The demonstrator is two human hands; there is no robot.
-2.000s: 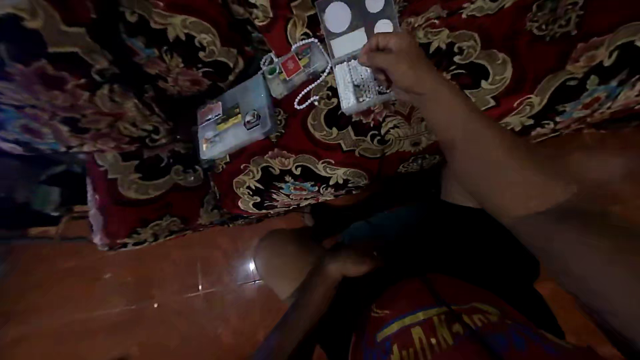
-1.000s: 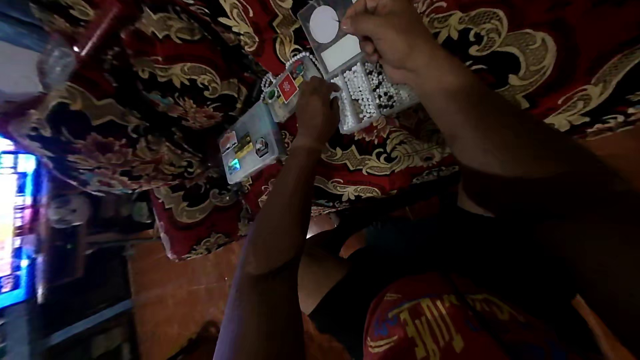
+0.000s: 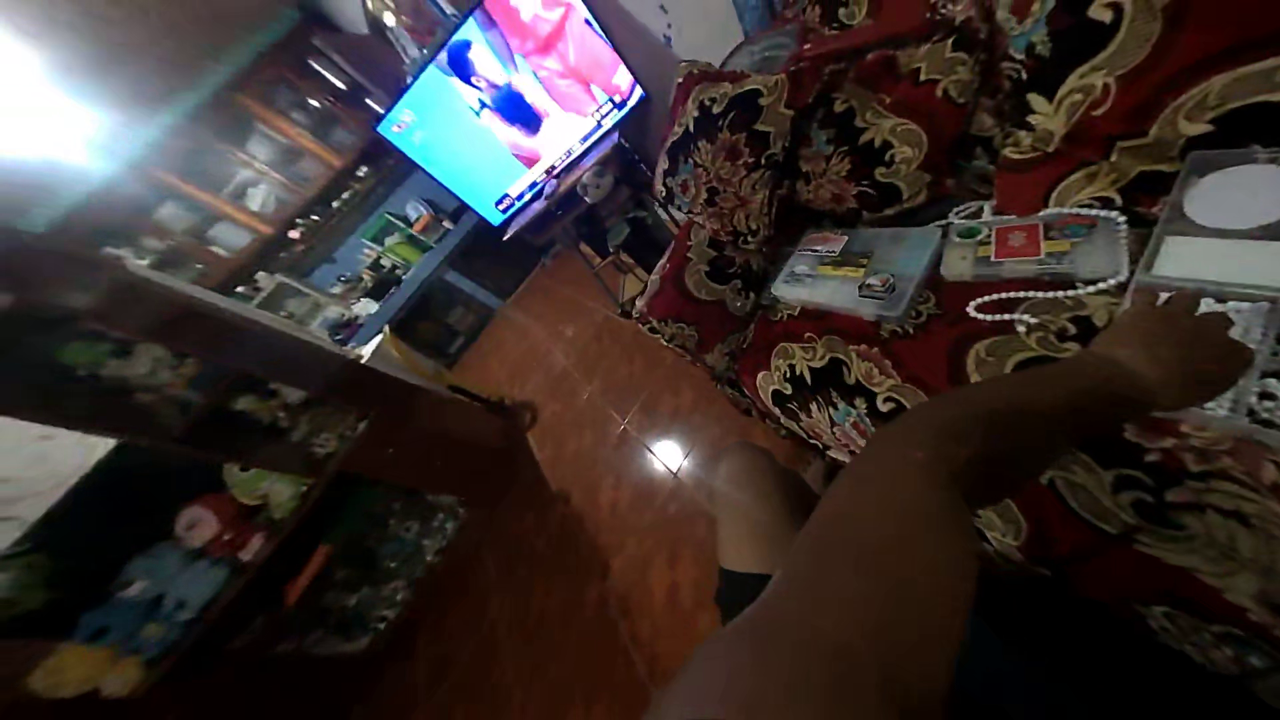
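Observation:
At the right edge, my left hand (image 3: pixel 1185 350) is over the near part of an open clear plastic bead box, whose raised lid (image 3: pixel 1215 245) shows a white disc and a white rectangle. Its fingers point down at white beads (image 3: pixel 1245 325), and whether they pinch any is hidden. My right hand is out of view. Left of the box, a string of white beads (image 3: pixel 1050 295) loops around a smaller clear case (image 3: pixel 1085 262) with a red card (image 3: pixel 1017 241) on it. Farther left lies a closed clear plastic case (image 3: pixel 905 250) with small packets.
The boxes rest on a sofa (image 3: pixel 840 365) with red, black and gold patterned fabric. A lit television (image 3: pixel 520 90) stands beyond a tiled floor (image 3: pixel 600 400). Shelves (image 3: pixel 300 280) with dishes and stuffed toys (image 3: pixel 190 560) fill the left side.
The view has swung far to the left. My left hand has moved from beside the red card to over the bead box; my right hand, earlier at the box lid, has left the view.

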